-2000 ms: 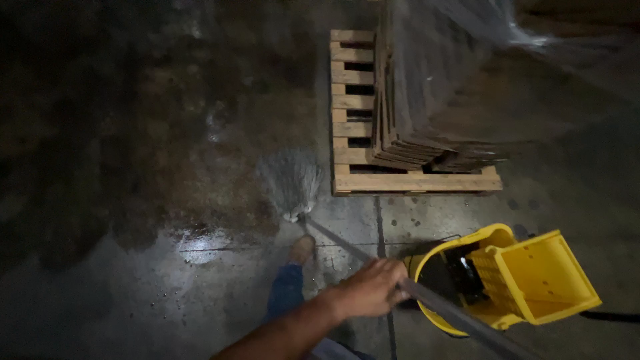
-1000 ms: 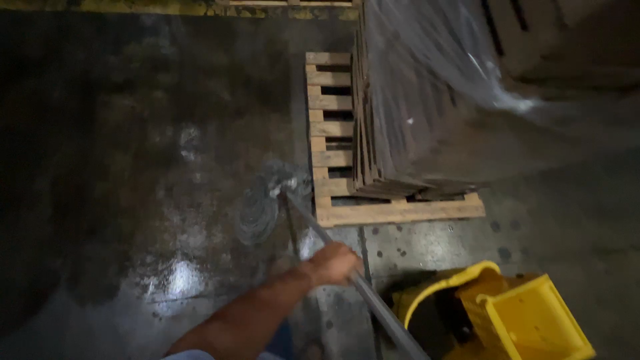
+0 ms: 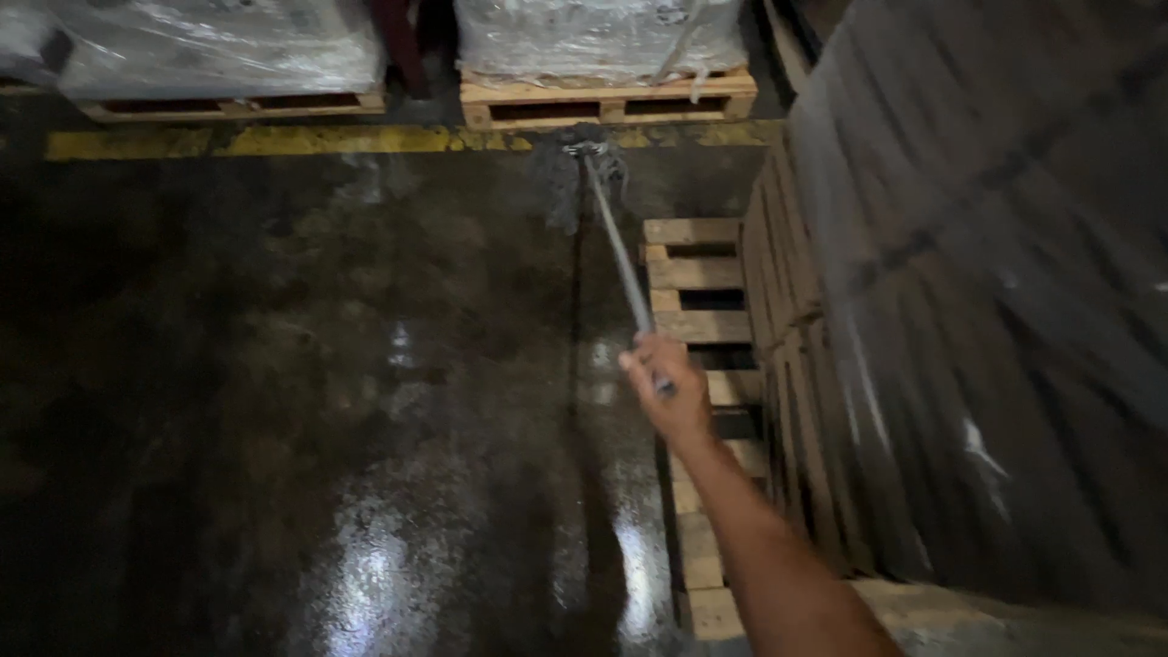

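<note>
My right hand (image 3: 671, 383) is closed around the grey handle (image 3: 620, 246) of a string mop, close to the end that shows in its grip. My forearm reaches in from the lower right. The handle runs up and slightly left to the grey mop head (image 3: 579, 169), whose strands lie spread on the wet, shiny concrete floor (image 3: 392, 392). The mop head's far edge overlaps a worn yellow floor line (image 3: 338, 139), just in front of a wooden pallet (image 3: 607, 94). My left hand is out of view.
Right of the handle, a slatted wooden pallet (image 3: 698, 274) bears a tall stack (image 3: 958, 301) in clear wrap. Beyond the yellow line stand wrapped loads (image 3: 219, 46), one on another pallet (image 3: 237, 108) at the left.
The mop head has moved forward from beside the near pallet to the yellow line. The arm in view came from the lower left before. The view has shifted forward; the yellow mop bucket is out of frame.
</note>
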